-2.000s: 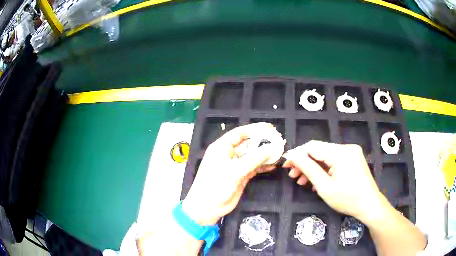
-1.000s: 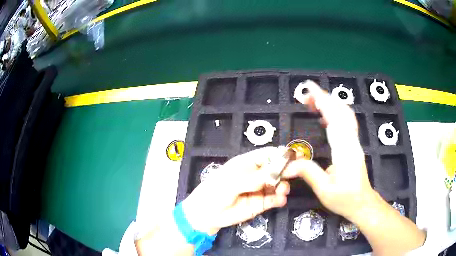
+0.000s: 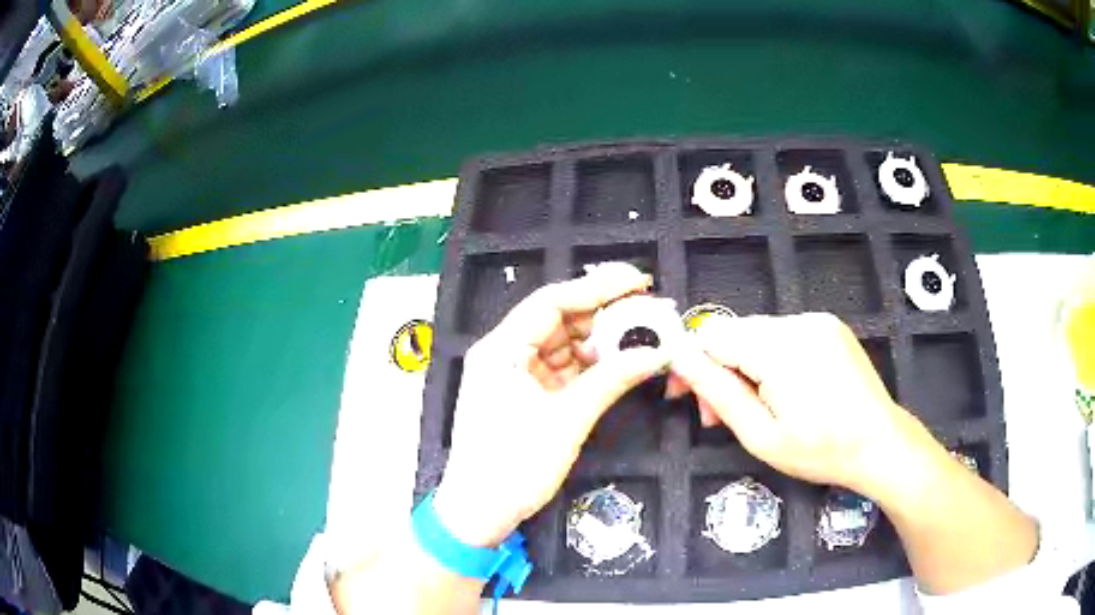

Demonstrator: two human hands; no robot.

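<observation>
My left hand (image 3: 528,384), with a blue wrist strap (image 3: 462,547), holds a round module (image 3: 634,330), white side with black centre facing up, above the middle of the black foam tray (image 3: 666,457). My right hand (image 3: 781,390) touches the module's right edge with thumb and fingertips pinched together; whether it holds a small thing there cannot be told. A yellow round part (image 3: 708,317) shows just behind the right fingertips, partly hidden. Another white module (image 3: 600,267) shows partly behind my left fingers.
White-side modules (image 3: 723,190) sit in the tray's far right pockets. Silvery modules (image 3: 742,515) sit in the near row. A yellow-and-black round piece (image 3: 412,346) lies left of the tray on a white sheet (image 3: 372,396). Dark stacked foam (image 3: 72,324) stands at far left.
Since one second ago, my right hand has come down from the tray's far row to the module. The module in my left hand now shows its white face. The view has shifted slightly.
</observation>
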